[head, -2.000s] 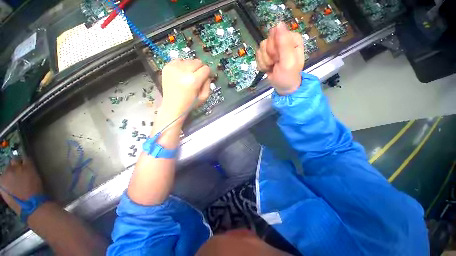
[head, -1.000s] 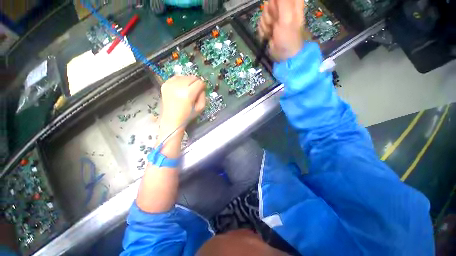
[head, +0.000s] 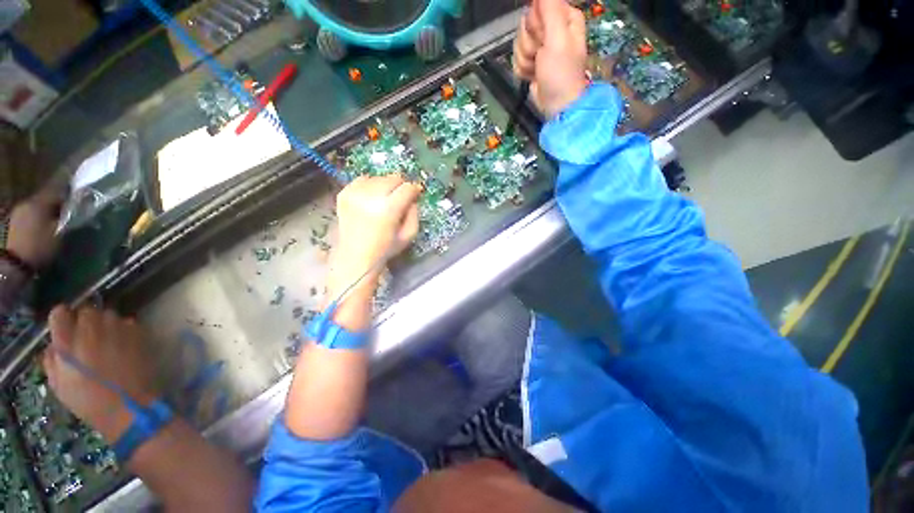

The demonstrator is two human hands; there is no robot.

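Note:
My left hand [head: 376, 222] is closed in a loose fist over the left edge of a carrier tray; what its fingers hold, if anything, is hidden. It wears a blue wrist strap [head: 336, 331]. My right hand [head: 554, 55] is closed around a slim dark tool [head: 519, 98], whose lower part points down above the tray's right side. Green circuit boards with white and orange parts sit in this tray, among them a board at upper middle [head: 451, 117] and a board at right [head: 498, 168]. A lower board [head: 436, 222] is next to my left hand.
Small dark parts [head: 269, 252] lie loose on the pale tray floor at left. Another person's hand [head: 95, 366] is over boards at lower left, another at far left. A metal rail [head: 481, 263] runs nearest me. A red pen [head: 267, 98], white paper and turquoise fan [head: 376, 28] are behind.
My right hand has moved up and away from the near boards, with the dark tool. My left hand stays closed at the same tray edge. Another person's hand has come in at lower left.

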